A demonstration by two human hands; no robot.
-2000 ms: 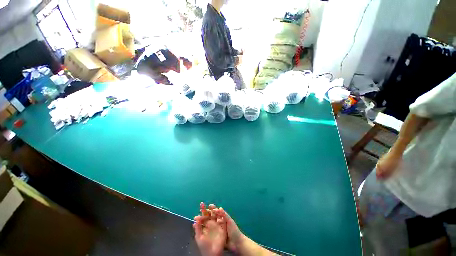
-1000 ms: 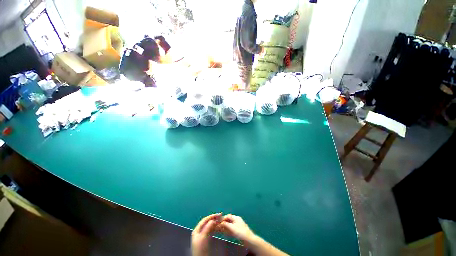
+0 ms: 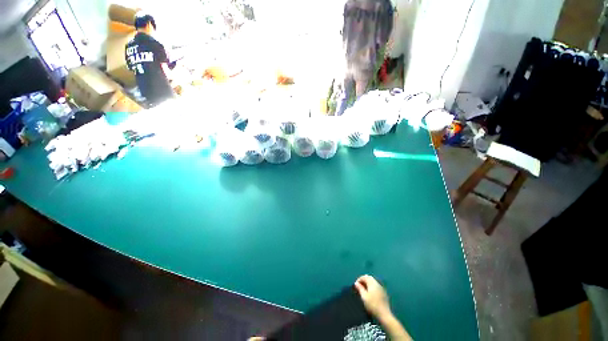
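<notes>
A black, flat-sided thing, possibly a crate, shows at the bottom centre over the near edge of the green table. My right hand grips its upper right corner. A greyish-white heap of small pieces shows beside its black side, cut off by the picture's edge. Of my left hand only a small part shows at the bottom edge, by the black thing's left end; its grip cannot be made out.
Rounded white appliances stand in rows at the table's far side. White pieces are heaped at the far left. A wooden stool stands right of the table. Two people are beyond it. A carton is at the back left.
My hands were together and have moved apart; the black thing has come into view with my right hand on it. The person at the right has left the view. The people beyond have moved.
</notes>
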